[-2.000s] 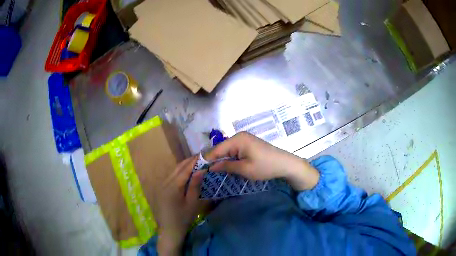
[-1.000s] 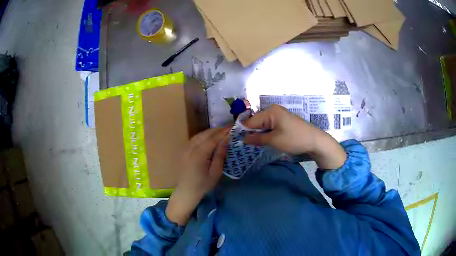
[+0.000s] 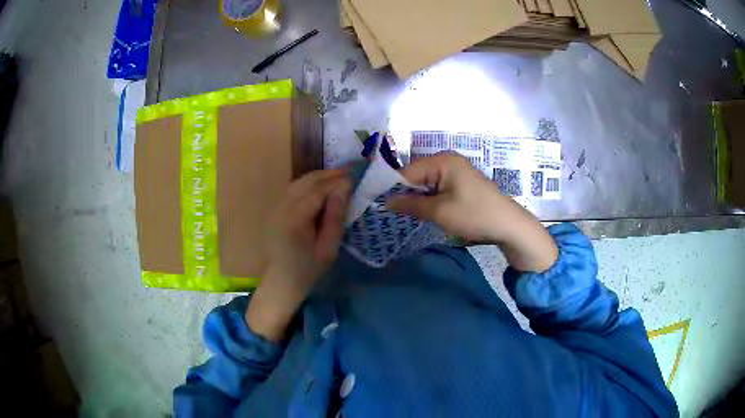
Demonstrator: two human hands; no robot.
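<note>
A patterned blue-and-white backing sheet (image 3: 390, 235) is held in front of my body, its upper edge folded over to show a plain white side. My right hand (image 3: 461, 196) pinches its upper right part. My left hand (image 3: 306, 224), slightly blurred, pinches its upper left edge. A closed brown carton (image 3: 249, 180) stands on the bench just left of my hands, crossed by yellow-green tape (image 3: 199, 184). A white label sheet (image 3: 502, 163) with code blocks and text lies on the bench beyond my right hand, partly washed out by glare.
A marker pen (image 3: 284, 51) and a yellowish tape roll (image 3: 255, 15) lie behind the carton. Flat cardboard sheets (image 3: 457, 28) are piled at the back. Another taped carton (image 3: 731, 151) is at the right edge. A dark blue object (image 3: 372, 145) sits just beyond the held sheet.
The sheet's top is folded further, showing more of its white side, and my left hand is farther from my right. The view has shifted, and the red tray has left it.
</note>
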